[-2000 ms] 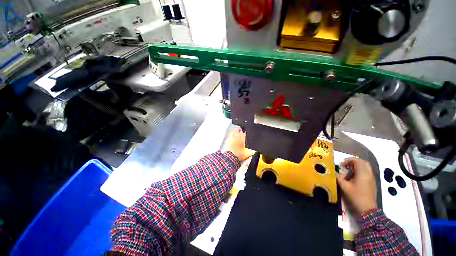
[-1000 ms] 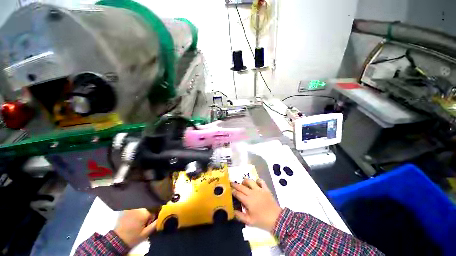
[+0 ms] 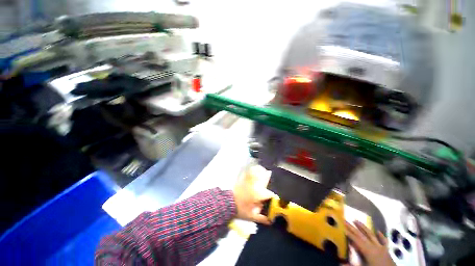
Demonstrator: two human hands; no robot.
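The yellow template plate (image 3: pixel 307 222) lies on the black fabric panel (image 3: pixel 284 249), below the machine head (image 3: pixel 304 174). My left hand (image 3: pixel 250 200) is at the plate's left edge, fingers near its corner; the blur hides whether it grips the plate. My right hand (image 3: pixel 369 244) lies with spread fingers at the plate's right edge, partly cut off by the bottom of the picture. Small black patches (image 3: pixel 400 240) lie on the white sheet to the right of my right hand.
A green bar (image 3: pixel 312 130) crosses the machine head's front, with a red button (image 3: pixel 298 88) above it. A jointed bracket with cables hangs at the right. A blue bin (image 3: pixel 62 218) stands lower left. Another machine stands behind at the left.
The view has swung back to the left and is blurred. My left hand stays by the plate's left edge. My right hand's fingers, pinched two seconds ago, are now spread at the right edge.
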